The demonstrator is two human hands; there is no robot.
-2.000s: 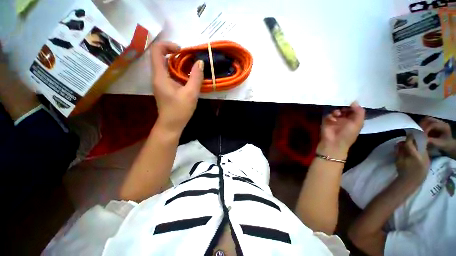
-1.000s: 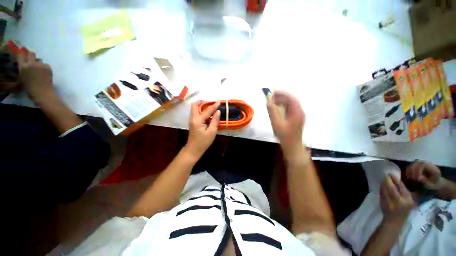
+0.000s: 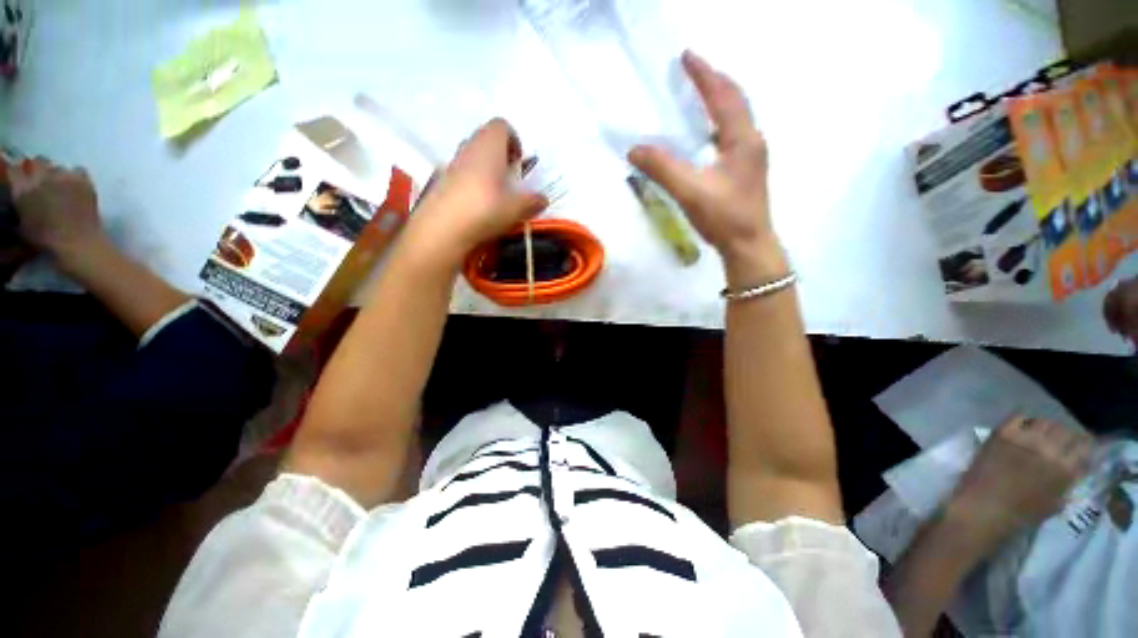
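An orange cable coil (image 3: 534, 263) with a dark lump inside and a pale band across its middle lies near the table's front edge. My left hand (image 3: 478, 187) is just above and behind it, fingers bent; whether it holds anything is unclear. A small dark bit shows by its fingertips. My right hand (image 3: 718, 162) is spread, thumb and fingers apart, holding nothing visible. A yellowish knife (image 3: 668, 222) with a dark end lies on the table beside it. A clear plastic tray (image 3: 599, 62), faint and blurred, lies between and beyond my hands.
An opened retail box (image 3: 285, 243) lies left, picture side up. A yellow note (image 3: 215, 75) is at upper left. Upright retail boxes (image 3: 1042, 181) stand at right, a brown carton (image 3: 1101, 28) behind them. One person's hand (image 3: 56, 206) is at left; another's hand (image 3: 1026, 467) is at lower right.
My right hand has let go of the knife, which now lies on the table, and has opened farther up. My left hand has come off the coil and moved up beyond it.
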